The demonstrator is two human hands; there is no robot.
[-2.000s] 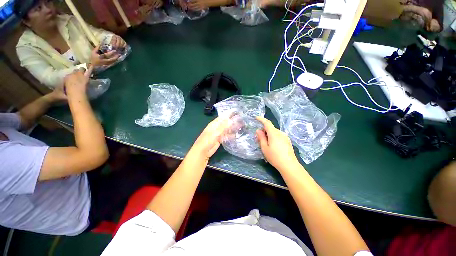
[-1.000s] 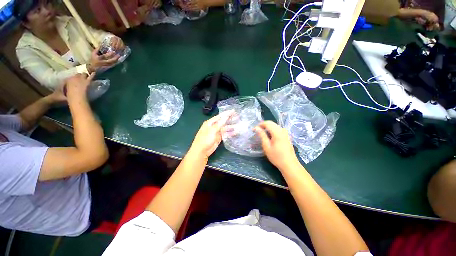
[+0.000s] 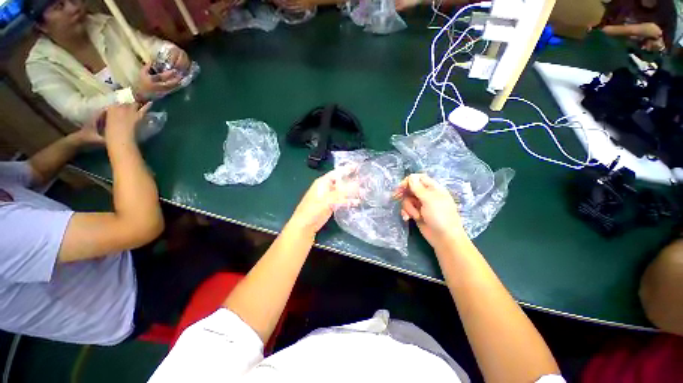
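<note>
A crinkly clear plastic bag (image 3: 374, 213) lies between my hands near the bench edge, with a rounded clear shape in its upper part. My left hand (image 3: 329, 196) holds the bag's left side, fingers partly seen through the film. My right hand (image 3: 425, 203) is at the bag's right side with its fingers curled; whether it pinches the film cannot be told. A second clear bag (image 3: 453, 168) lies just behind and right of my right hand, partly covered by it. A third puffy clear bag (image 3: 251, 153) lies to the left.
A black strap piece (image 3: 326, 131) lies behind the bags on the green bench (image 3: 314, 75). White cables run from a power strip (image 3: 509, 45) and a white plug block (image 3: 468, 118). Black corded parts (image 3: 636, 112) are heaped at right. People sit at left and across the bench.
The bag between my hands has turned, and a loose corner now points toward the bench edge. My right hand has moved slightly right and its fingers have curled in.
</note>
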